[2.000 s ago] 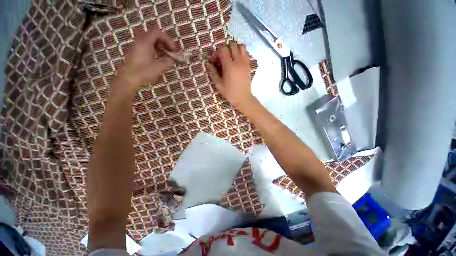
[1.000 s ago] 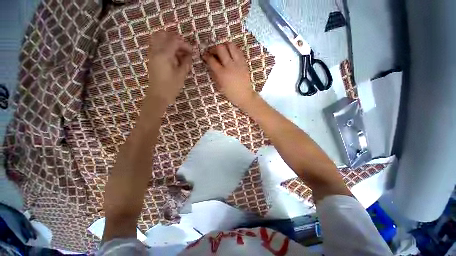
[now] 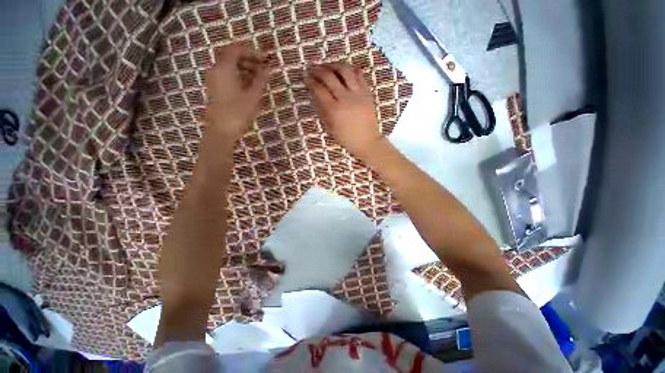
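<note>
The brown-red cloth with a cream diamond lattice (image 3: 292, 146) covers the middle and left of the table. My left hand (image 3: 237, 91) is on its upper part with curled fingers; whether they pinch the cloth is too blurred to tell. My right hand (image 3: 341, 102) rests on the cloth to the right, fingers slightly apart, with a gap between the hands. The shears (image 3: 458, 87) lie right of the cloth, black handles toward me. A pale angular piece (image 3: 317, 237) lies below my hands, beside a triangular cloth piece (image 3: 368, 280).
A silver metal plate (image 3: 522, 200) lies at right, near a narrow cloth strip (image 3: 516, 120) and a dark scrap (image 3: 502, 35). A large pale roll (image 3: 627, 167) runs along the right side. Dark handles (image 3: 9, 127) show at the far left edge. Pale sheets (image 3: 313, 313) lie near the front edge.
My hands have moved slightly apart on the cloth. The small pale bit seen between them two seconds ago no longer shows. The whole view has shifted, so table items appear further right.
</note>
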